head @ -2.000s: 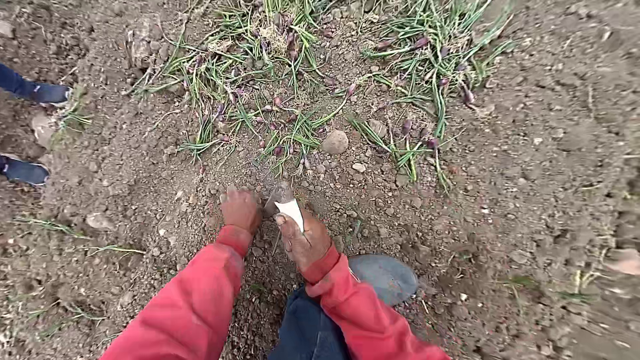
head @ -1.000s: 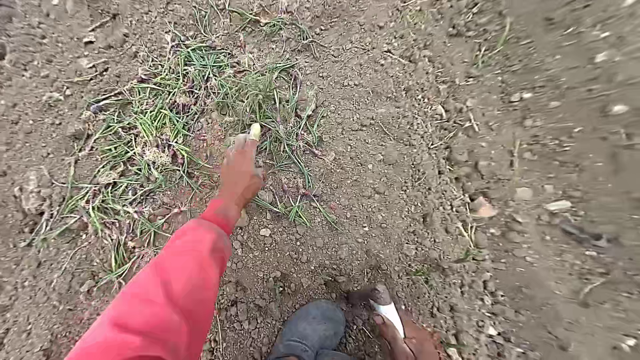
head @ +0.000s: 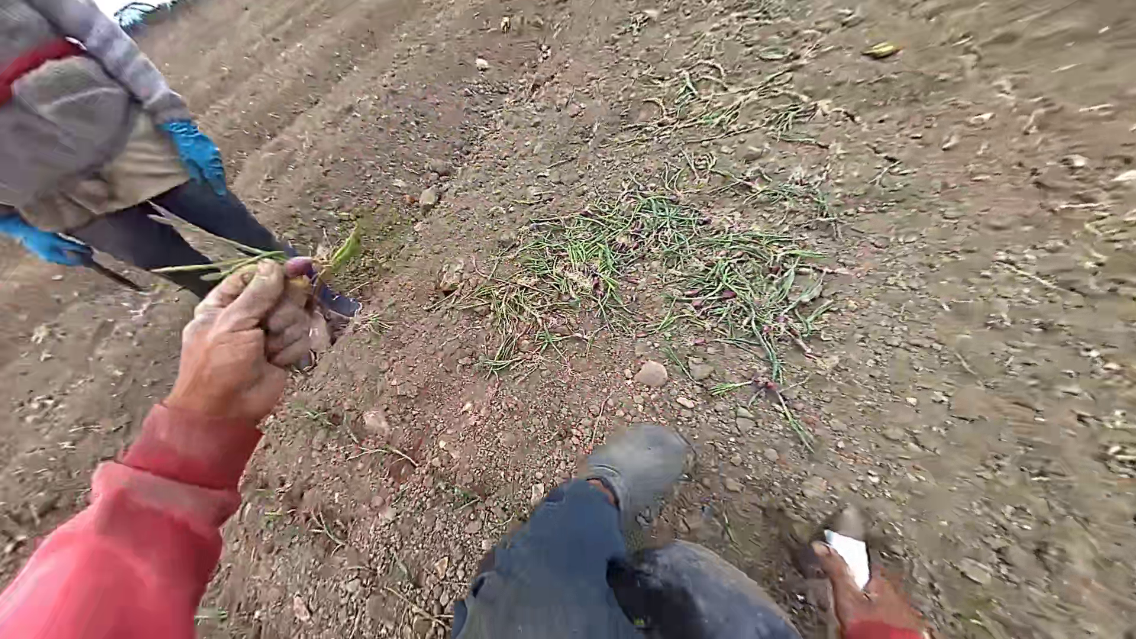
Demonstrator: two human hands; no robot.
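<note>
My left hand [head: 244, 333], in a red sleeve, is raised at the left with a small purple onion [head: 300, 266] pinched between thumb and fingers; its green leaves stick out to both sides. Low at the right, my right hand [head: 856, 581] is closed around a tool with a white handle [head: 849, 556]; the tool's working end is blurred and cannot be made out. Pulled onions with green tops [head: 621, 253] lie in a loose pile on the soil, ahead of my boots and between my two hands.
A person [head: 98, 133] with blue gloves stands at the upper left, holding a dark tool. My grey boot [head: 641, 466] is on the soil below the pile. A round stone [head: 651, 374] lies between them. More dry stalks [head: 728, 111] lie farther off.
My left hand was empty-looking over the onion pile a second ago; now it is raised at the left with an onion. My right hand still holds the white-handled tool. The view has swung up and left.
</note>
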